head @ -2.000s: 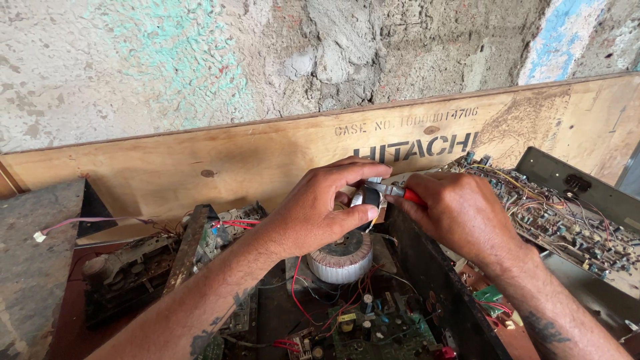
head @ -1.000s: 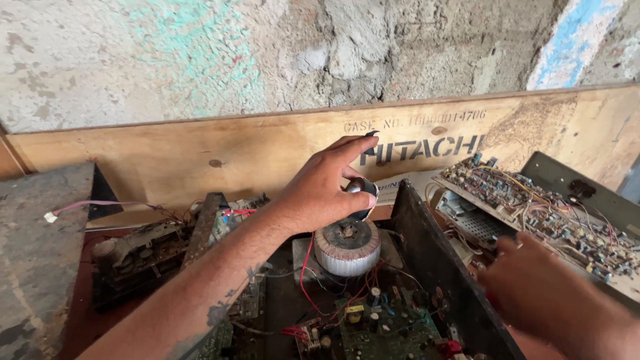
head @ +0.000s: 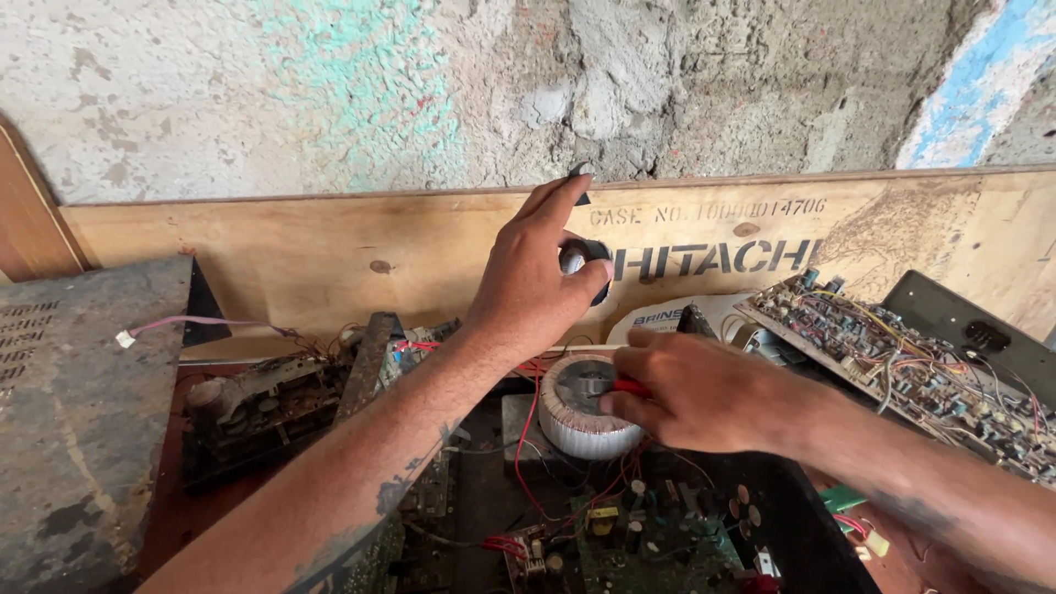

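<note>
My left hand (head: 532, 268) is raised above the chassis, with a small round black-and-silver part (head: 596, 268) between thumb and fingers. A dark strip or cap shows at its upper fingertips; I cannot tell what it is. My right hand (head: 693, 388) grips a red-handled tool (head: 631, 387) with a metal end, its exact kind unclear. The tool lies over the top of the toroidal transformer (head: 590, 437), which sits in a black metal chassis (head: 792, 511). Red wires (head: 525, 445) run down beside the transformer to a green circuit board (head: 660, 544).
A rusty metal cover (head: 74, 412) lies at left, near a dusty electronic mechanism (head: 272, 396). At right, a wired circuit board (head: 907, 363) leans by an olive metal panel (head: 949, 322). A wooden board (head: 330, 264) stands against the rough wall.
My right hand was up at the small round part beside my left hand, then moved off to the right; now it is over the transformer. My left hand still holds the round part.
</note>
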